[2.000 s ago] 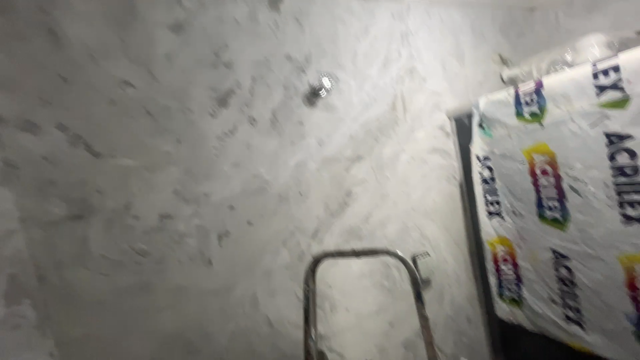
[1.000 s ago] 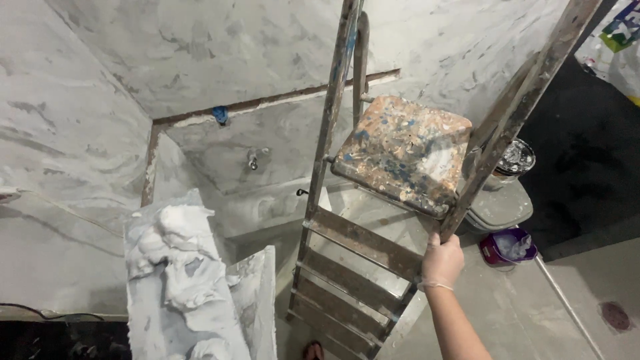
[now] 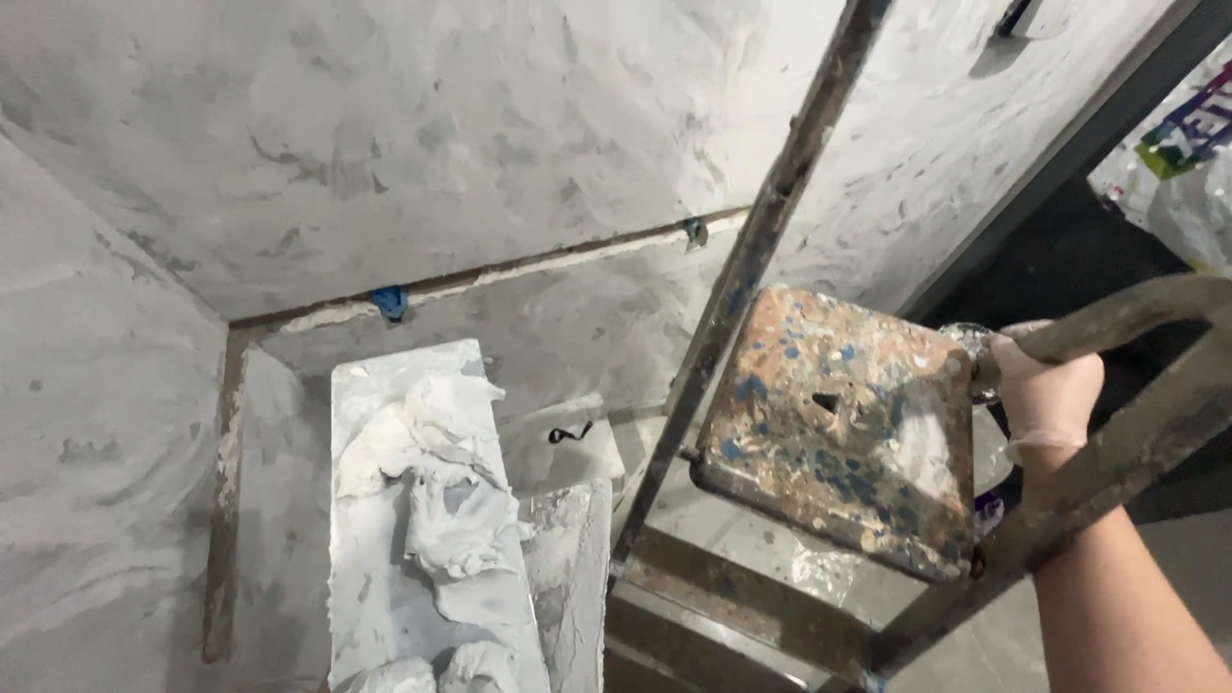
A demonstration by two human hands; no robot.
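Note:
My right hand [image 3: 1049,390], in a thin pale glove, grips the curved metal tube [image 3: 1126,313] of a stepladder, just right of the ladder's paint-spattered top platform [image 3: 837,433]. My left hand is out of view. At the lower centre a plastering trowel or hawk with a flat pale surface [image 3: 361,587] bears thick white plaster [image 3: 452,520]. A second plaster-smeared blade or board [image 3: 568,577] shows beside it; what holds them is hidden.
Ladder steps [image 3: 751,587] descend below the platform. A plaster-smeared wall [image 3: 462,125] rises ahead, with a recessed ledge edge [image 3: 539,255]. A printed plastic sheet [image 3: 1184,173] hangs at right. A can [image 3: 972,346] stands behind the platform.
My right hand has moved from the ladder's side rail, below the platform, to the curved tube beside it. The ladder platform and the plaster-laden tool now look nearer.

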